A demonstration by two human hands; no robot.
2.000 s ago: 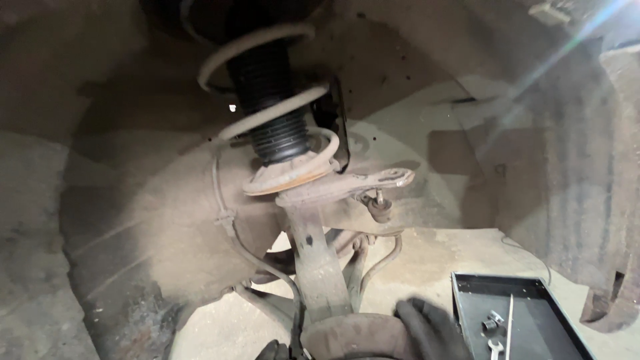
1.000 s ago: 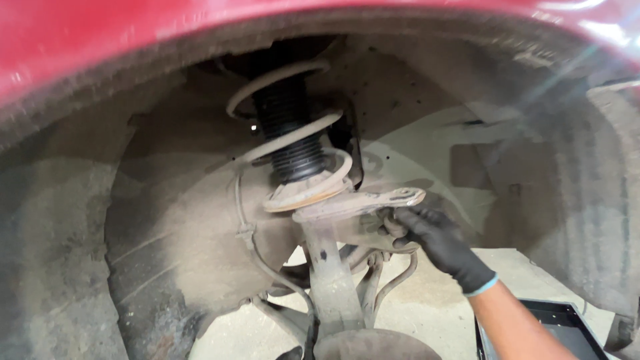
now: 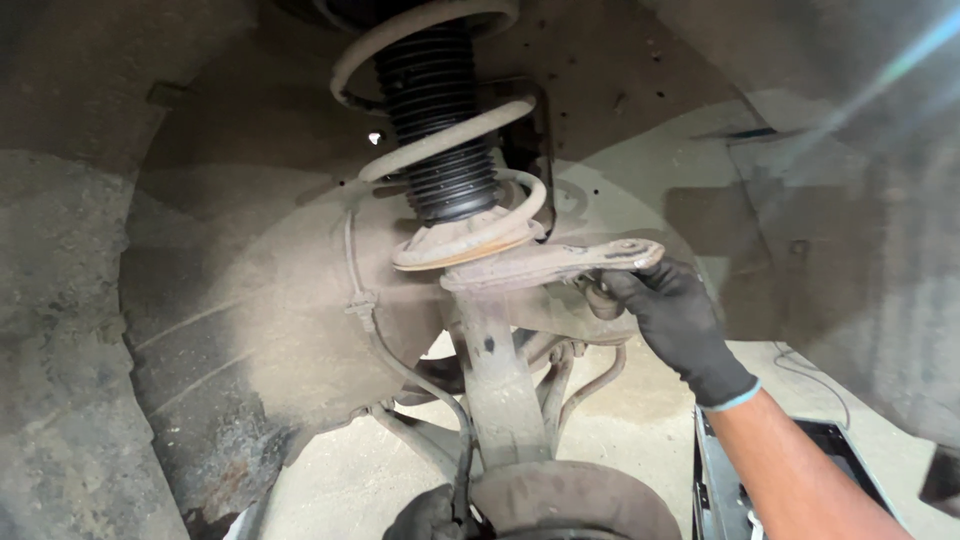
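My right hand (image 3: 667,322), in a black glove with a light blue cuff, has its fingertips at the underside of the steering arm (image 3: 555,262), beside the tie rod end (image 3: 604,298); whether it grips the joint is not clear. The arm stands out from the strut tube (image 3: 499,367) below the coil spring (image 3: 450,142) and the black ribbed boot (image 3: 439,120). My left hand (image 3: 427,517), also in a black glove, is at the bottom edge, next to the brake hose (image 3: 459,420) and the rusty brake disc or its shield (image 3: 574,495). Its fingers are mostly hidden.
The dirty wheel arch liner (image 3: 225,300) surrounds the strut. At the lower right, a tool tray (image 3: 847,457) stands beyond my right forearm, with a metal tool (image 3: 756,521) partly visible in it. A thin cable (image 3: 817,371) lies on the pale floor.
My right hand has moved up from beside the disc to the end of the steering arm. It was there one second ago too. The view has moved closer to the strut.
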